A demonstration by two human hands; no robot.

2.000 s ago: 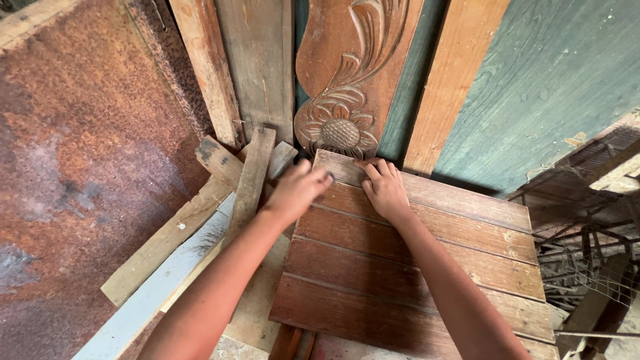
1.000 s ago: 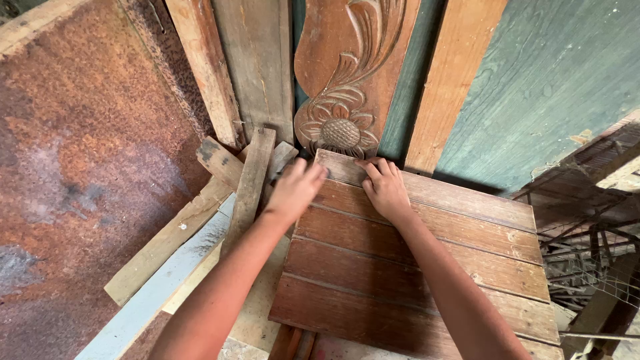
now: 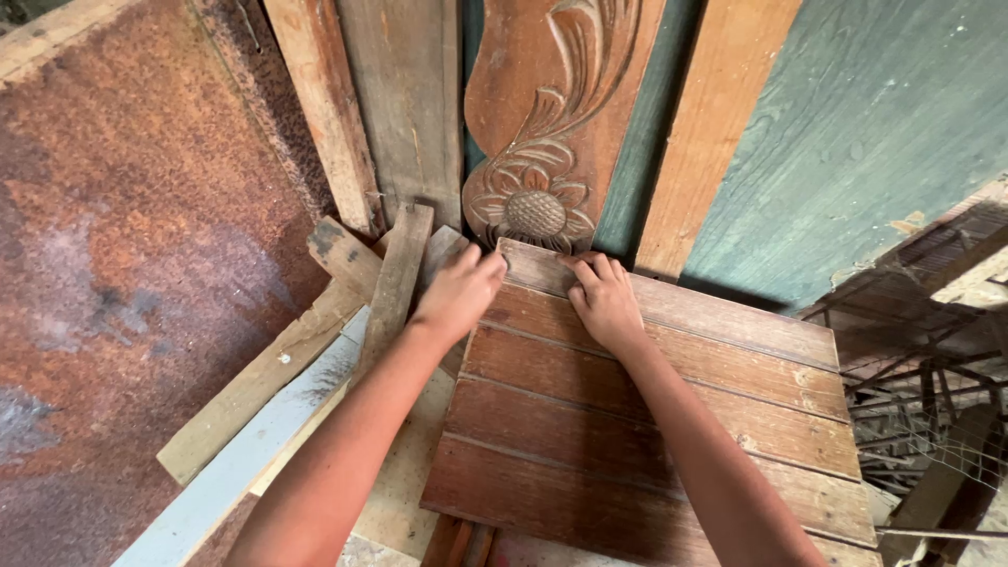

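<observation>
A slatted wooden panel (image 3: 551, 402) lies below a carved wooden board (image 3: 543, 157) with a flower relief. At the panel's upper left corner is my left hand (image 3: 461, 287), its fingers curled against the edge; whether they grip it is hard to tell. My right hand (image 3: 605, 299) rests over the top slat, its fingertips at the far edge near the foot of the carved board. The undersides of both hands are hidden, so a small thing under the fingers cannot be ruled out.
A rusty metal sheet (image 3: 142, 260) stands at left. Wood offcuts (image 3: 398, 283) and a pale blue board (image 3: 260, 441) lean beside my left forearm. Behind are upright planks (image 3: 713, 134) and a green wooden panel (image 3: 858, 142). Wire and metal scrap (image 3: 929, 417) lies at right.
</observation>
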